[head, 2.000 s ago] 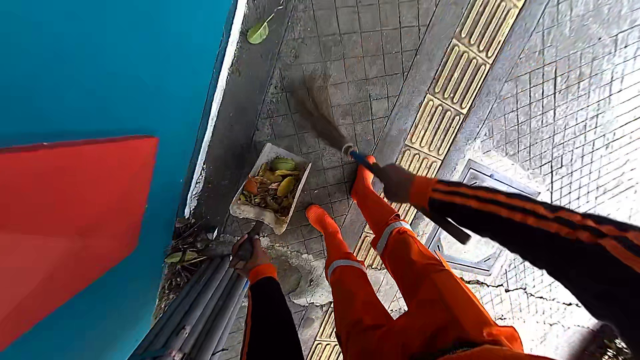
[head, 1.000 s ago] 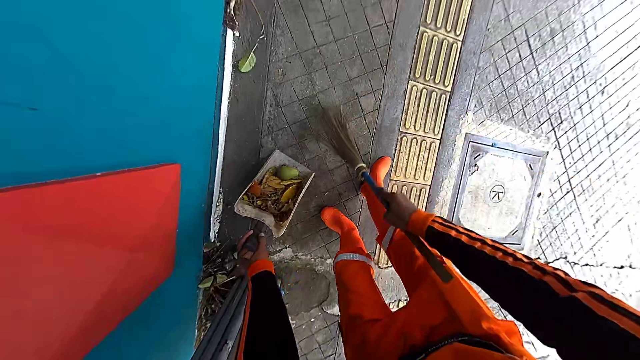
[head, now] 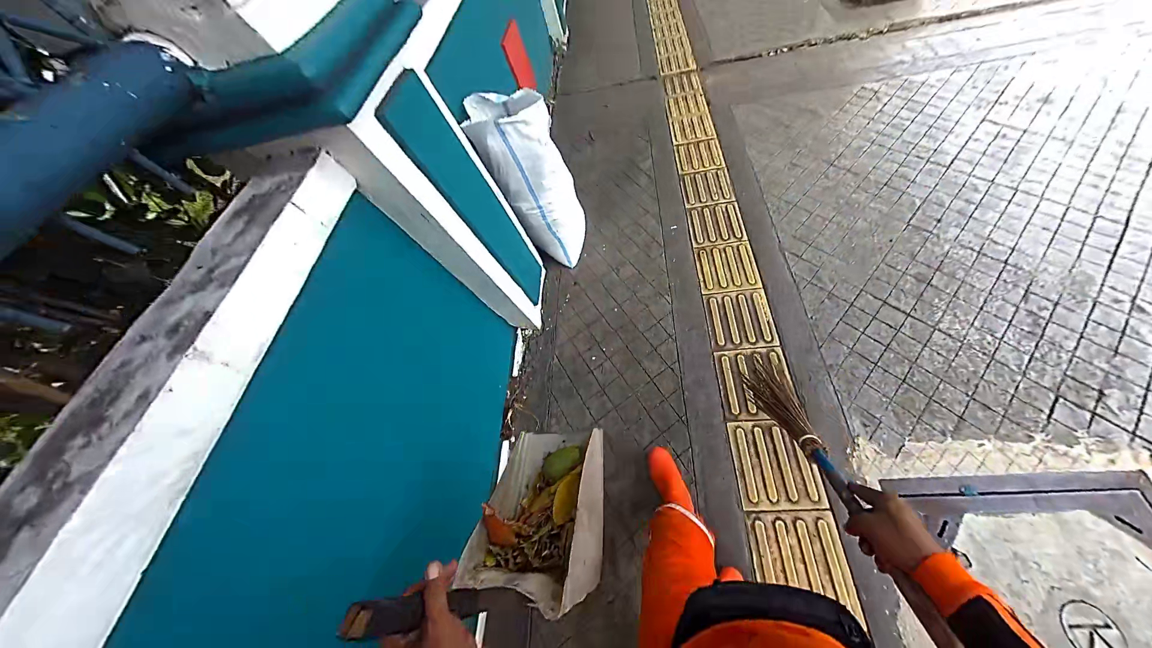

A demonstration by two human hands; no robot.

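My left hand (head: 434, 612) grips the dark handle (head: 387, 618) of a whitish, worn dustpan (head: 589, 526), low beside the teal wall. Inside the pan lie dry leaves and twigs (head: 540, 535), a green leaf (head: 562, 463) and an orange piece (head: 498, 526). On the right, my right hand (head: 891, 531) is closed around the stick of a broom (head: 781, 400) with thin brown bristles and a blue band. The bristles are over the yellow tactile paving, right of the pan; whether they touch it I cannot tell.
A white woven sack (head: 531, 180) leans on the teal wall (head: 360, 387) ahead. Yellow tactile paving (head: 720, 243) runs along the grey sidewalk. At the lower right is a metal-framed cover (head: 1035, 549). Bits of debris (head: 515, 409) lie at the wall's foot.
The view has swung up and ahead, bringing the white sack into sight. Both hands still hold the dustpan and the broom.
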